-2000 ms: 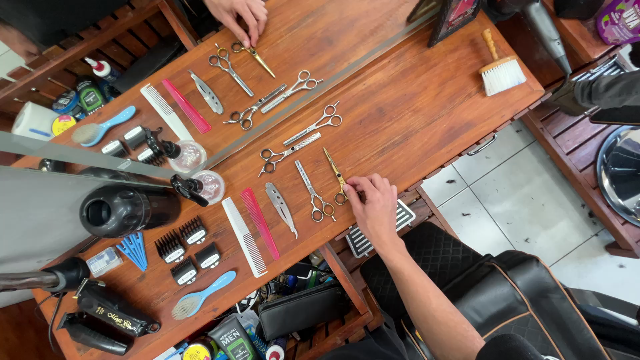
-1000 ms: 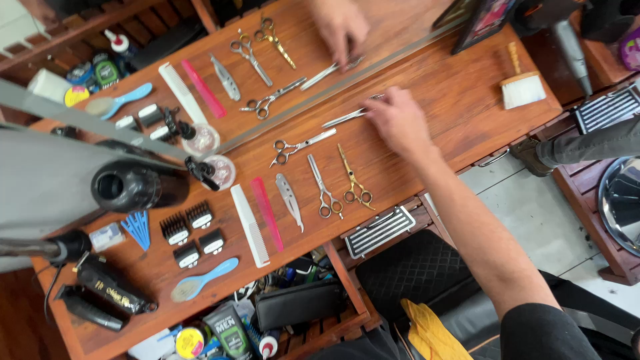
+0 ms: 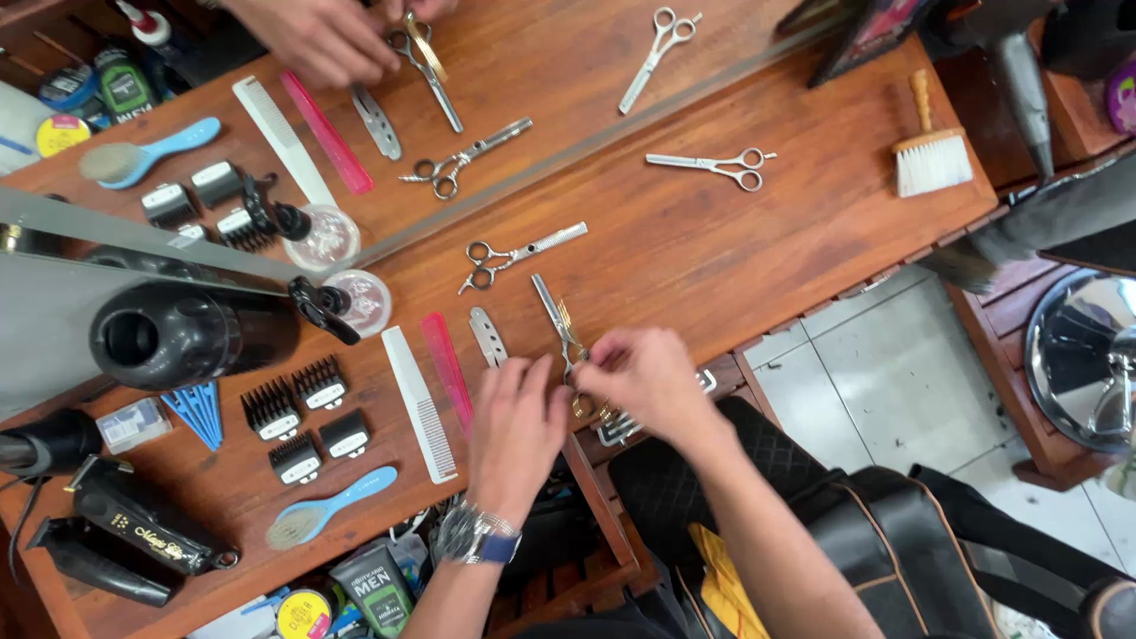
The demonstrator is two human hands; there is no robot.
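On the wooden counter, my right hand (image 3: 643, 377) has its fingers at gold scissors (image 3: 568, 324), which lie partly over silver scissors (image 3: 552, 311); whether it grips them is unclear. My left hand (image 3: 519, 435) rests by the lower end of a metal straight razor (image 3: 486, 335), which it partly covers. A pink comb (image 3: 446, 364) and a white comb (image 3: 417, 399) lie to its left. Above the hands are silver thinning shears (image 3: 524, 255). Farther right, another silver pair of scissors (image 3: 714, 164) lies apart. The mirror repeats the tools and hands.
A neck brush (image 3: 932, 160) lies at the counter's right end. At left are clipper guards (image 3: 293, 408), a blue-handled brush (image 3: 333, 504), black hair clippers (image 3: 146, 519), a black bottle (image 3: 191, 333) and a clear round container (image 3: 359, 302). A black chair (image 3: 887, 524) stands below the counter edge.
My left hand has come into view over the counter. My right hand has left the silver scissors farther right and moved back left to the gold pair. A yellow cloth seen on the chair remains there.
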